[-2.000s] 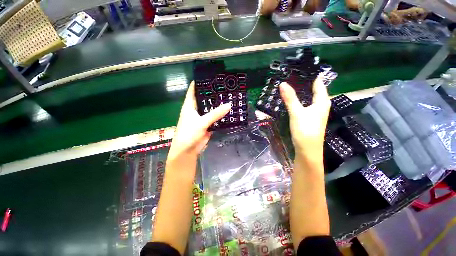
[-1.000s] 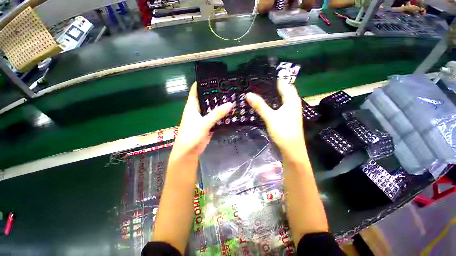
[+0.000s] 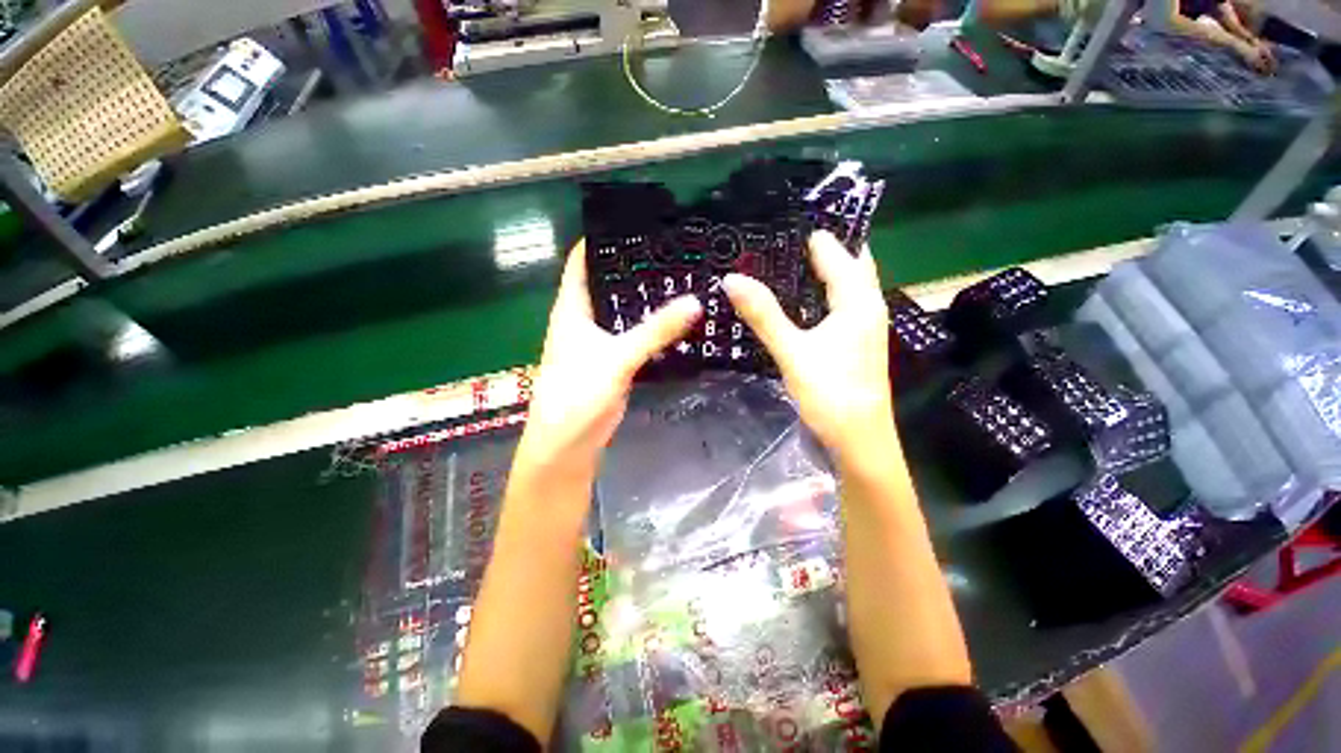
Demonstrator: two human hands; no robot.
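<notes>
A fanned stack of black keypad pieces [image 3: 691,265] with white digits is held upright above the near edge of the conveyor. My left hand [image 3: 588,346] grips its left side, thumb over the digits. My right hand [image 3: 824,331] grips its right side, thumb on the front; the pieces at that end are tilted and show white marks. Below the stack, a shiny clear plastic bag [image 3: 706,471] lies on the printed work mat [image 3: 427,544] with red lettering and green patches. My fingers behind the stack are hidden.
Several piles of keypad pieces [image 3: 1081,390] stand at the right, beside wrapped pale bundles [image 3: 1206,368]. The green conveyor [image 3: 368,280] runs across behind my hands. A red pen [image 3: 30,647] lies at far left. Another person's arm [image 3: 1228,33] shows at top right.
My right hand has moved left with its keypad pieces, which now meet those in my left hand as one fanned stack. My left hand has moved little.
</notes>
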